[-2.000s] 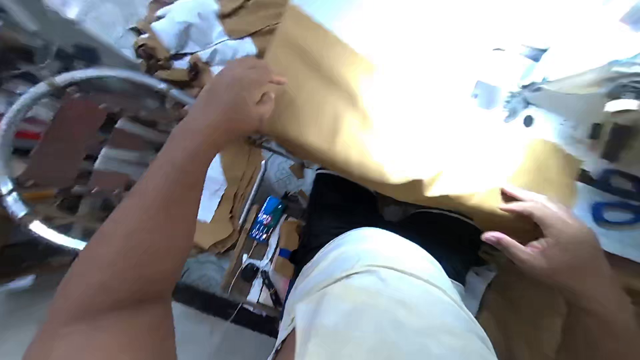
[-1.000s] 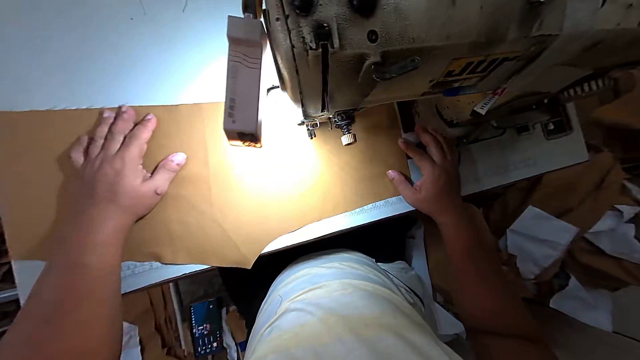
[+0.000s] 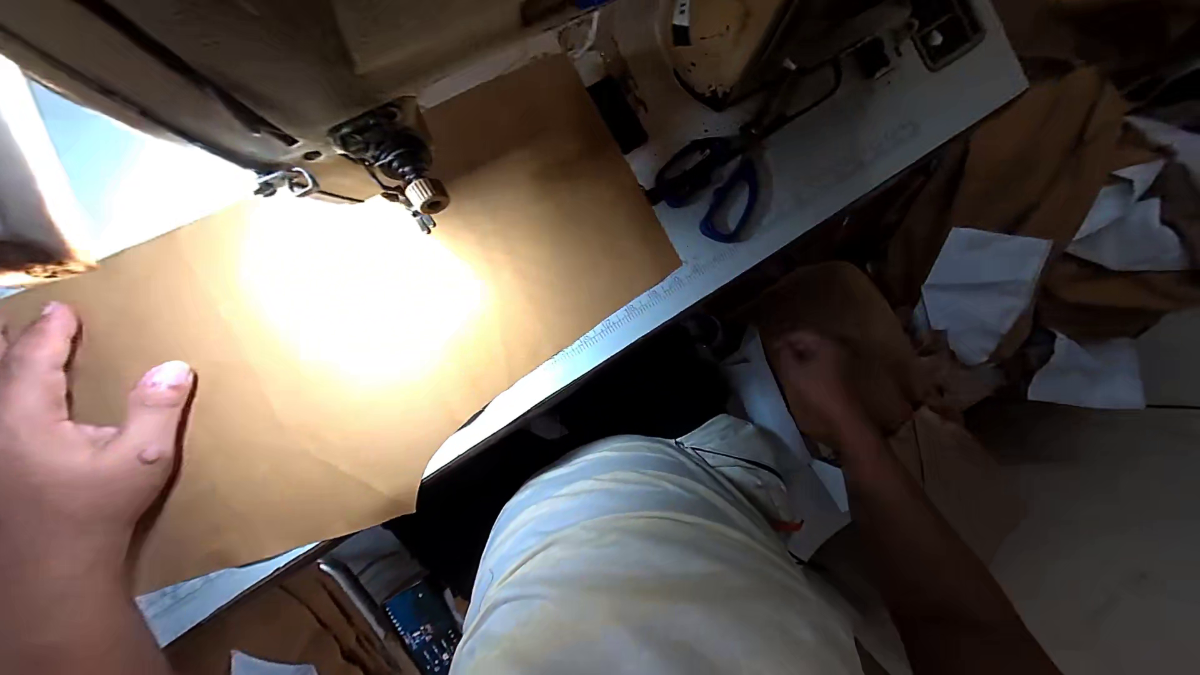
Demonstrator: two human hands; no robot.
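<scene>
A large tan fabric panel (image 3: 562,187) lies across the white table under the head of a sewing machine (image 3: 450,37), partly washed out by the lamp. My left hand (image 3: 84,441) rests on the panel at the left, fingers apart and partly cut off by the frame edge. Off the table's front edge, low at the right, my right hand (image 3: 811,370) is over a brown piece of material (image 3: 844,309); its fingers are dim and blurred, so a grip cannot be told. Blue-handled scissors (image 3: 731,197) lie right of the panel.
A ruler scale (image 3: 623,319) runs along the table's front edge. Tan and white fabric scraps (image 3: 984,281) are heaped at the right. Below the table at the lower left are more brown pieces (image 3: 291,619) and a blue patterned object (image 3: 422,623).
My right hand has left the tan panel by the machine and moved down past the table's edge to the brown material. My left hand stays on the panel. The view has turned and come closer.
</scene>
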